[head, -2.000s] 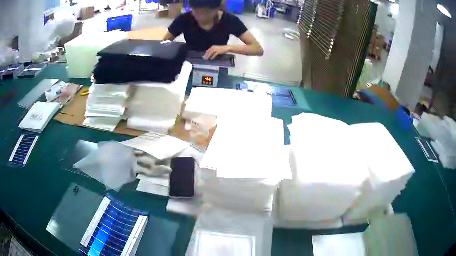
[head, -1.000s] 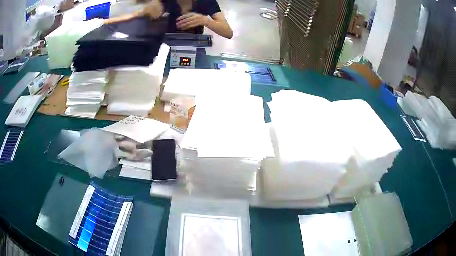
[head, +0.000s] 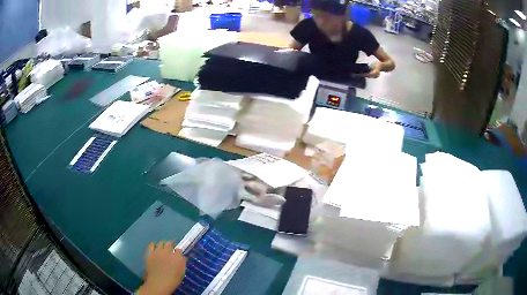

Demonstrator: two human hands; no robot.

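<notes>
My left hand is bare and comes in from the bottom edge at lower left. Its fingers lie at the left edge of the curved pile of blue solar cell sheets; whether they grip a sheet is unclear. The pile has a white strip along both long sides and rests over a grey-green clear sheet. The grey-bordered layup board, with a pale rectangle inside, is cut off by the bottom edge. My right hand is out of the picture.
Tall white sheet stacks stand at centre-right. A smartphone, a crumpled beige heap and cloudy film lie left of them. Black sheets top white stacks farther back. A person stands across the bench. A mesh rack is at lower left.
The view has swung left, so the bench items sit farther right. My left hand has come into view at the cell pile. The person across now holds a dark item.
</notes>
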